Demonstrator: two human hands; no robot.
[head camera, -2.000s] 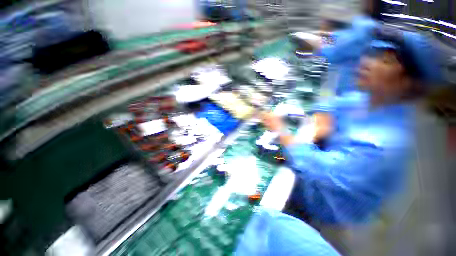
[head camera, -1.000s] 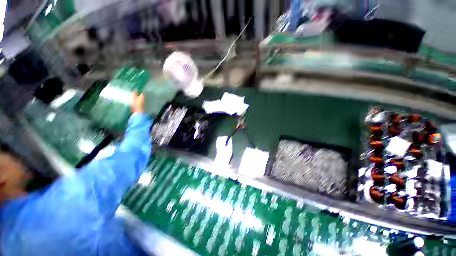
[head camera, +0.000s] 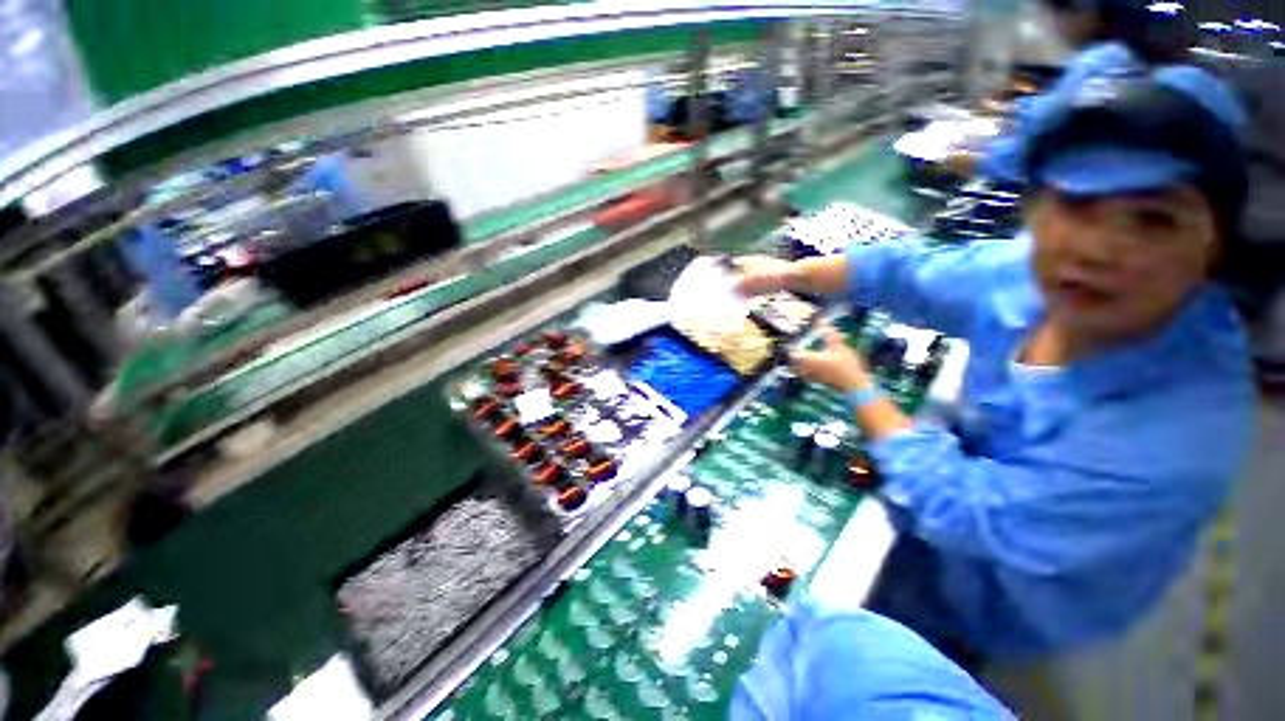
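Observation:
Neither of my hands shows; a light-blue sleeve (head camera: 860, 679) at the bottom edge appears to be mine, its hand hidden or out of frame. Green circuit boards (head camera: 598, 635) with pale half-round outlines lie along the line in front of me. Dark cylinders with pale tops stand on them, and a copper coil (head camera: 778, 579) sits near the sleeve. A black bin (head camera: 448, 582) holds a silvery-grey heap of leaded parts. Beyond it, a clear tray (head camera: 581, 437) holds copper coils and white slips.
A blue heap (head camera: 685, 375) and a cream heap (head camera: 733, 338) lie in bins farther along. A person in blue smock and cap (head camera: 1071, 465) stands at right, hands over the bins and boards. A metal rail (head camera: 486, 651) edges the line. White paper (head camera: 119, 641) lies lower left.
The view has swung right from the fan and the other worker's raised arm, back to the coil tray and the person at right. The picture is sharper than before.

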